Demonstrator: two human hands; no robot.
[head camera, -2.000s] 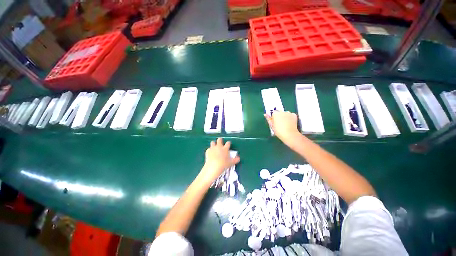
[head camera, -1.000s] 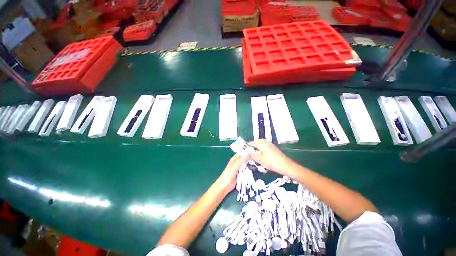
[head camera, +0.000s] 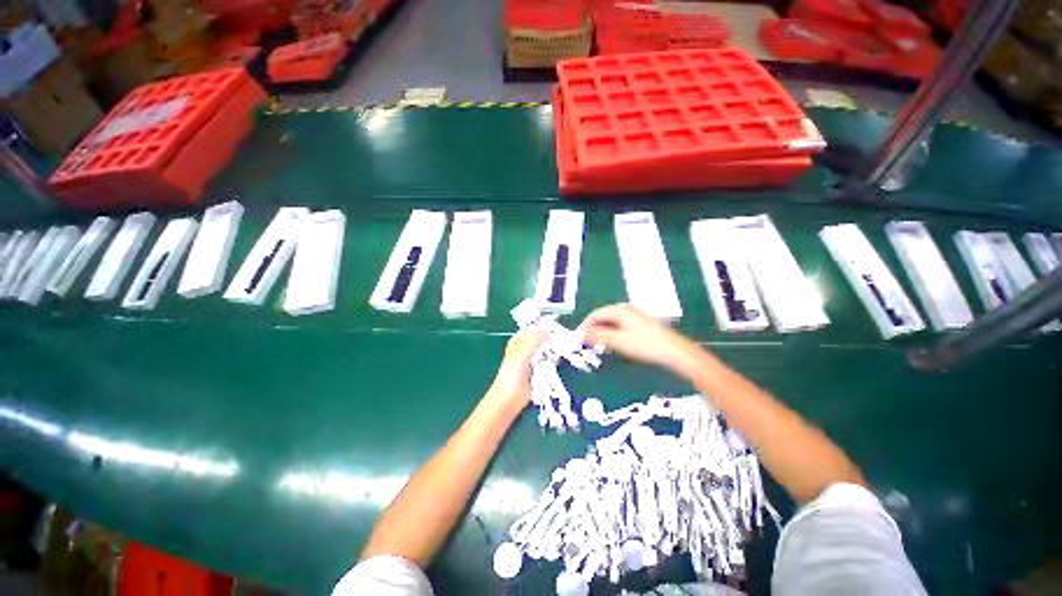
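Note:
My left hand (head camera: 523,363) is shut on a bunch of white charging cables (head camera: 552,384) that hangs below it over the green surface. My right hand (head camera: 629,335) is at the right side of the bunch, its fingers on a white cable at the bunch's upper end. A loose heap of white charging cables (head camera: 652,489) lies below my hands. A white box base (head camera: 561,262) with a dark watch (head camera: 558,275) inside lies just beyond my hands. A plain white box lid (head camera: 646,268) lies to its right.
More white bases and lids lie in a row along the green conveyor belt (head camera: 384,198). Red compartment trays (head camera: 687,116) stand at the far side, with another stack (head camera: 163,134) at the left. A metal post (head camera: 943,99) rises at the right.
The boxes beside the posts and near my hands have shifted right. My right hand has come from a box back to the bunch; my left hand has lifted the bunch off the surface.

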